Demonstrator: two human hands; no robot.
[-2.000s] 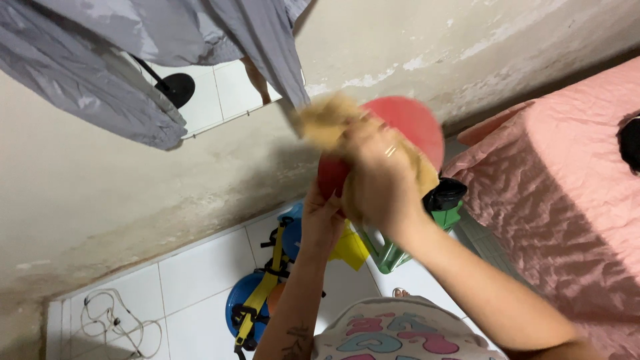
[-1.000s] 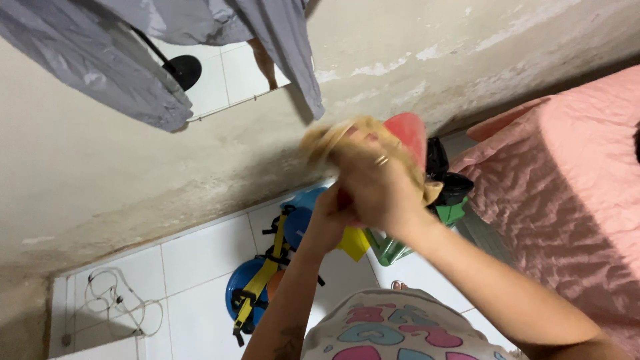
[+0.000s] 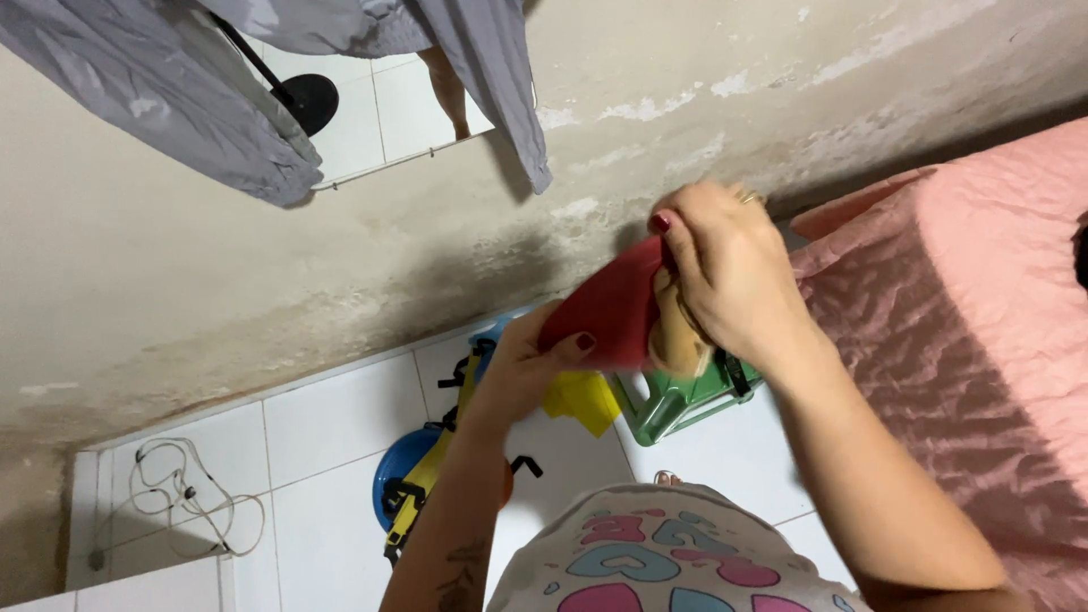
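A red object [image 3: 608,306], smooth and flat-sided, is held up in front of me; its exact kind cannot be told. My left hand [image 3: 531,365] grips its lower left side, with the thumb across its face. At its upper right, my right hand [image 3: 722,263] holds a tan cloth [image 3: 678,336] against it, the fingers curled over the edge. Part of the cloth is hidden behind the right hand.
A green plastic stool [image 3: 671,404] stands below my hands beside a yellow item [image 3: 586,404]. Blue round items [image 3: 395,467] and a yellow strip with black clips [image 3: 416,501] lie left. A pink-covered bed [image 3: 1003,221] is right; grey clothing [image 3: 170,102] hangs over a mirror [image 3: 365,110].
The red object has turned, so a darker red side shows. My right hand has moved to its upper right, and less of the tan cloth is in sight.
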